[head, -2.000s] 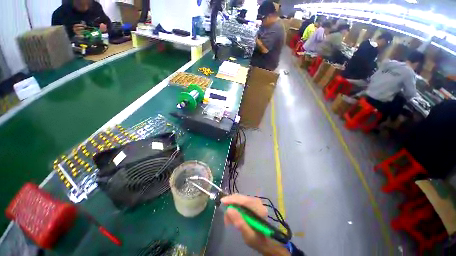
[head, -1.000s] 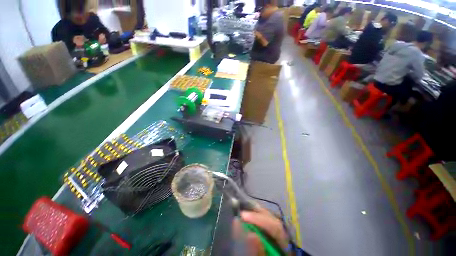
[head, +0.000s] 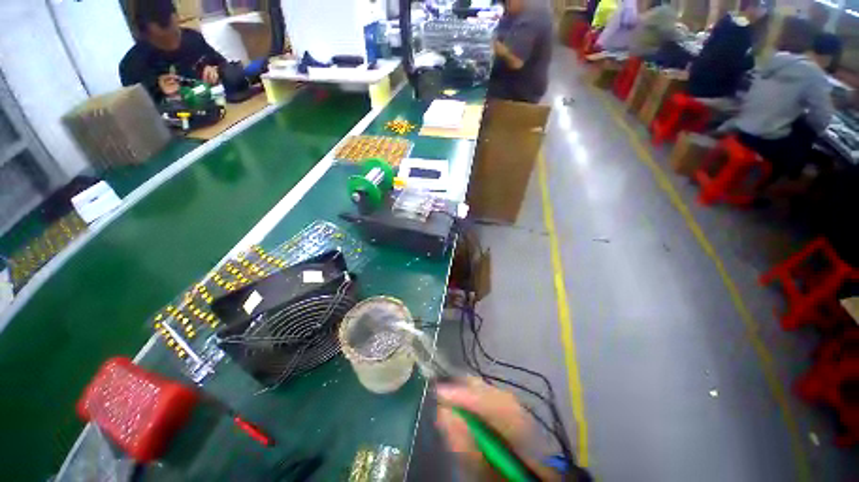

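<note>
My right hand (head: 485, 424) grips a soldering iron by its green handle (head: 492, 446) at the lower middle. The iron's blurred metal tip (head: 414, 337) is at the right rim of the pale iron rest pot (head: 381, 365); whether it touches the rim I cannot tell. The pot stands upright near the bench's right edge, with greyish stuff inside. My left hand is not in view.
A black fume fan (head: 287, 325) lies left of the pot. Beyond it are yellow-and-black parts (head: 212, 297) and a green solder spool (head: 369, 184). A red bubble-wrap bag (head: 137, 407) and red-handled tool (head: 252, 430) lie lower left. People (head: 174, 56) work around.
The iron's tip has moved from inside the pot, out past its right side, and back to its right rim. The view has shifted, so bench things sit further right.
</note>
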